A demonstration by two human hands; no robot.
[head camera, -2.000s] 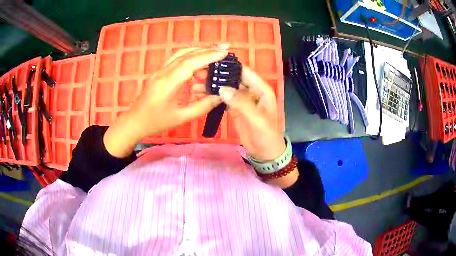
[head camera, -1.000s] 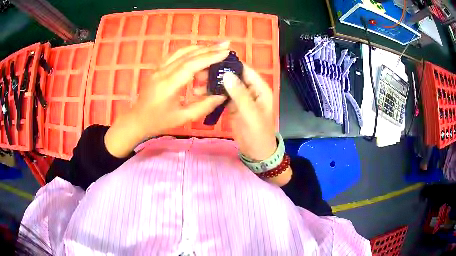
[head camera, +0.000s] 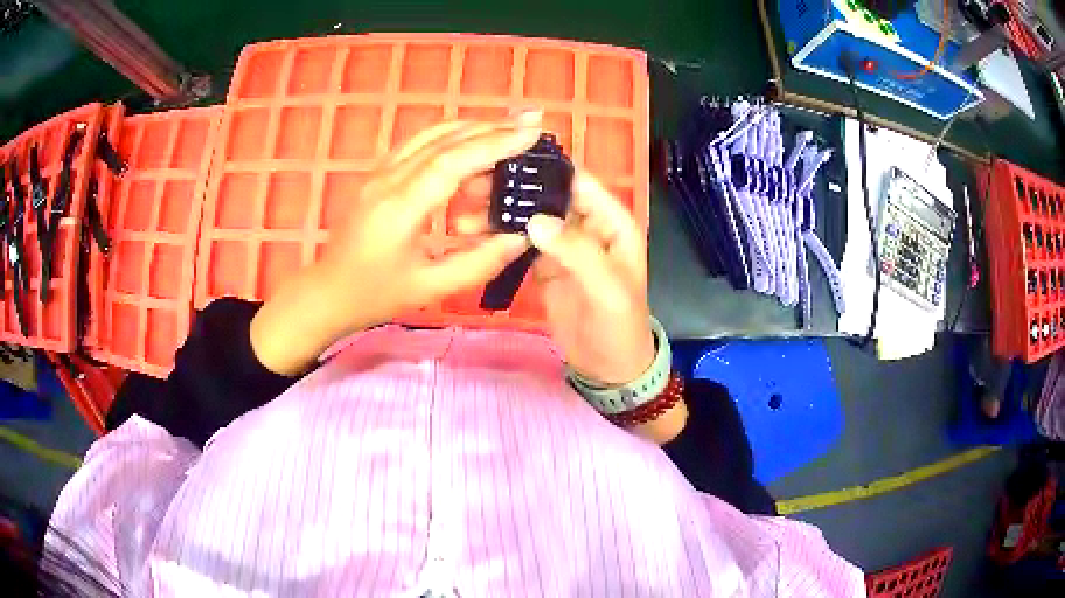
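A black smartwatch (head camera: 531,189) with a dark strap is held over the large orange-red compartment tray (head camera: 306,131). Its square screen faces up and shows a white list menu. My left hand (head camera: 391,228) grips the case from the left, fingers along its upper side and thumb below. My right hand (head camera: 590,275) holds it from the right, the thumb at the screen's lower edge and the fingers partly hidden behind the case. One strap end hangs down between my hands; most of the other end is hidden.
Left: a filled watch tray (head camera: 47,222) beside another orange-red tray (head camera: 150,234). Right: a pile of lilac- and dark-strapped watches (head camera: 759,199), a calculator (head camera: 914,240) on paper sheets (head camera: 861,222), a blue boxed device (head camera: 888,70) and a small-cell tray (head camera: 1034,257). A blue stool (head camera: 765,403) stands below the bench.
The right thumb has moved from over the middle of the screen down to its lower edge. The list shows clearly again. Both hands still hold the watch.
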